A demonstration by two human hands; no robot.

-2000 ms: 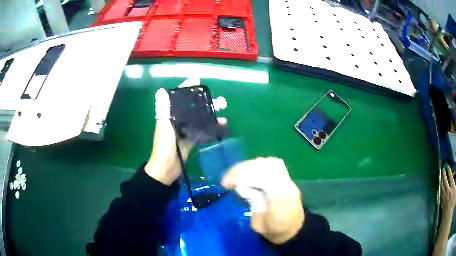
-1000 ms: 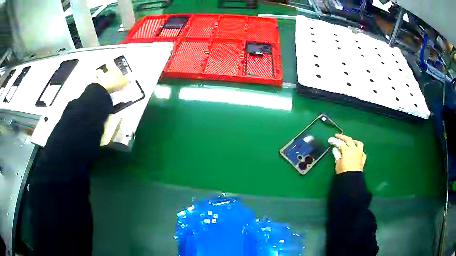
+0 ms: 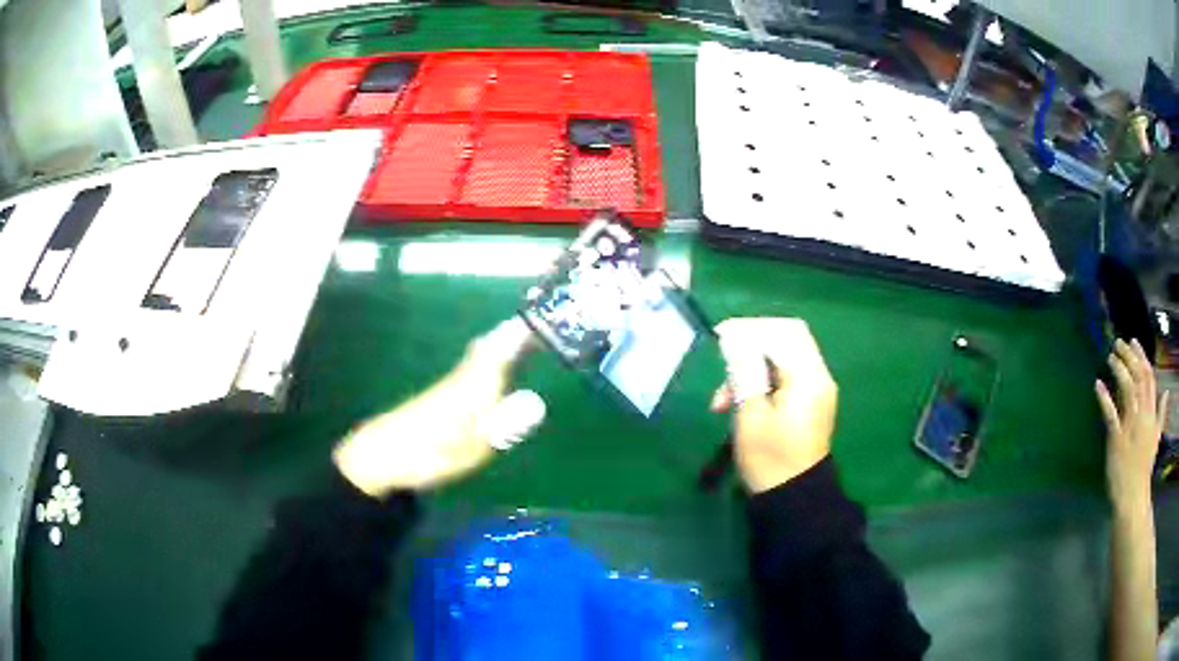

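Note:
A phone housing point(image 3: 575, 310), blurred, is held tilted above the green surface in front of me, its speckled circuitry side up. A bright pale-blue sheet or panel point(image 3: 653, 355) shows at its lower right. My left hand point(image 3: 446, 420), with white finger cots, holds its lower-left edge; some fingertips are hidden behind it. My right hand point(image 3: 780, 400) has its fingers closed at the right edge, with a dark blurred part below them. A second phone housing point(image 3: 958, 413) lies on the green surface at the right. Crinkled blue film point(image 3: 517, 607) is heaped at the near edge.
A white fixture plate point(image 3: 291, 194) with dark phone-shaped slots stands at left. A red tray point(image 3: 517, 162) is behind. A white-topped stack with holes point(image 3: 892, 168) is at upper right. Another person's hand point(image 3: 1133, 420) is at far right. White bits point(image 3: 58, 501) lie lower left.
My left hand has moved from the fixture plate to the middle, where a housing is now held. My right hand has left the loose housing, which lies farther right and turned. Another person's hand shows at right.

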